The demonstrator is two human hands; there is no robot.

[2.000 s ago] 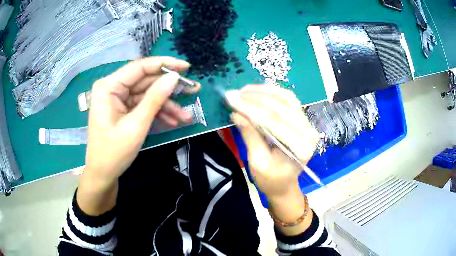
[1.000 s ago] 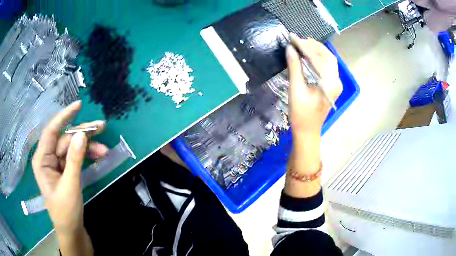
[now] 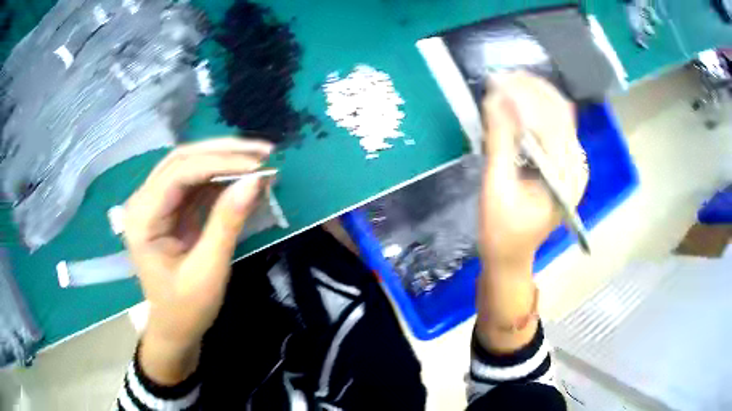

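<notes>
My left hand (image 3: 189, 233) pinches a short thin silver bar (image 3: 245, 176) between thumb and fingers, above the bench edge. My right hand (image 3: 530, 168) holds slim silver tweezers (image 3: 558, 193) at the near edge of the black work pad (image 3: 502, 52); the tips are hidden behind the hand, and the hand is blurred. A grey mesh strip (image 3: 100, 270) with a bright end lies under my left hand. A pile of small black fittings (image 3: 258, 72) and a pile of small silver fittings (image 3: 365, 106) lie between the hands.
Overlapping grey mesh strips (image 3: 96, 96) lie in a heap at the left on the green bench top (image 3: 337, 172). A blue bin (image 3: 433, 317) with grey strips stands below the bench edge. A pale ridged surface (image 3: 642, 321) is at the lower right.
The head view has turned between frames. My right hand has gone from beside my left hand to the black pad, with the tweezers still held. My left hand still pinches the bar.
</notes>
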